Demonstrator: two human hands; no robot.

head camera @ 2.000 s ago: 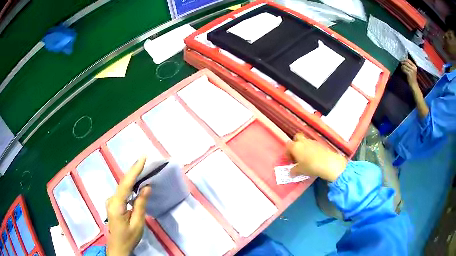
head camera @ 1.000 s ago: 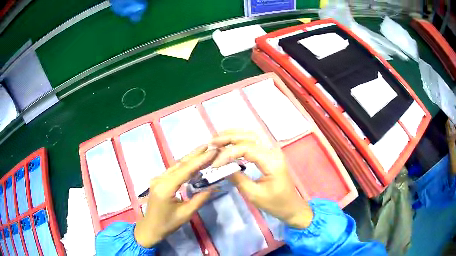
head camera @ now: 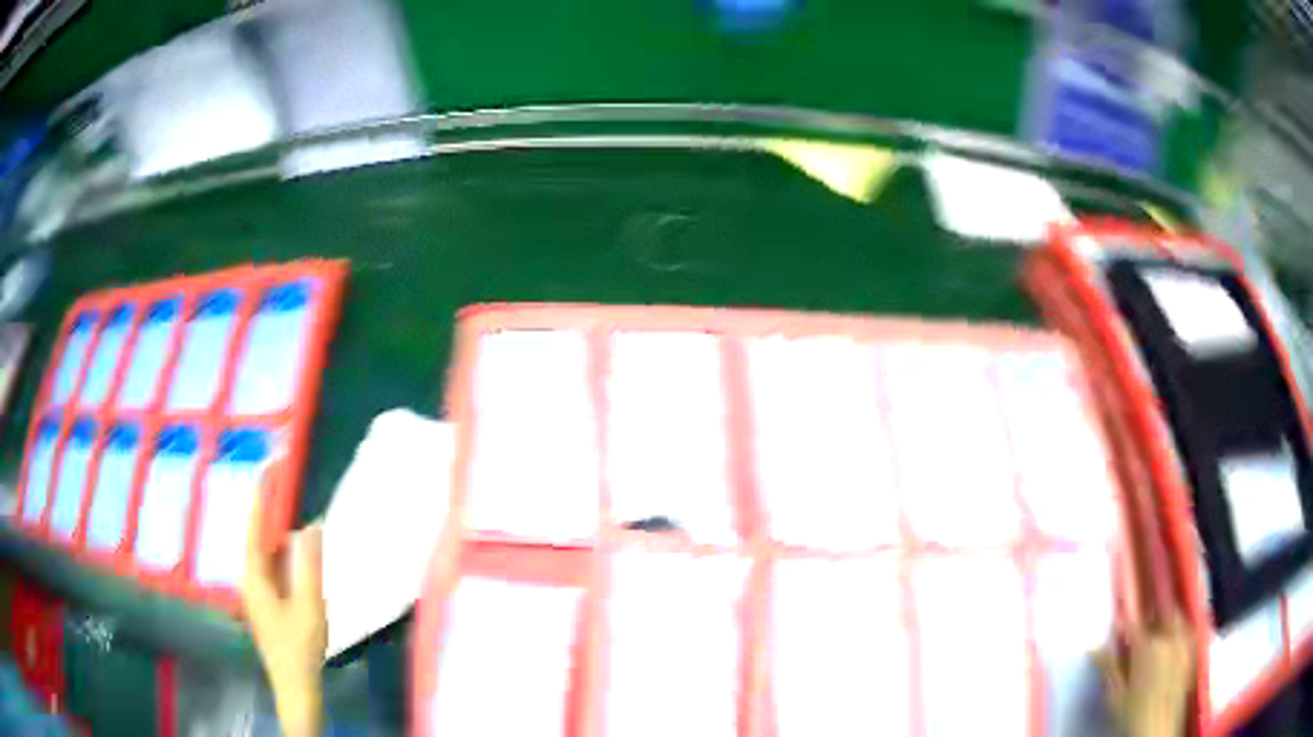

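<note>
The view is blurred. The main red-orange tray (head camera: pixel 526 562) lies in front of me, its visible cells holding white sleeves (head camera: pixel 670 432). A small dark thing (head camera: pixel 651 524) shows at the lower edge of one cell. My left hand (head camera: pixel 292 590) is at the lower right corner of the left tray (head camera: pixel 324 346), between a light phone (head camera: pixel 235 504) and the white sleeve stack (head camera: pixel 382 504); its grip is unclear. My right hand (head camera: pixel 1149 677) is cut off by the bottom edge, over the main tray's lower right corner beside a pale, blurred thing (head camera: pixel 1077 691); its grip is unclear.
The left tray holds light phones with blue tops in two rows. A tray stack with a black insert (head camera: pixel 1195 418) stands close against the main tray's right side. A metal rail (head camera: pixel 576 133), a yellow paper (head camera: pixel 842 166) and a white piece (head camera: pixel 994 197) lie behind.
The view has swung left. My hands, together over the main tray a second ago, are now far apart: left at the left tray, right at the main tray's right end.
</note>
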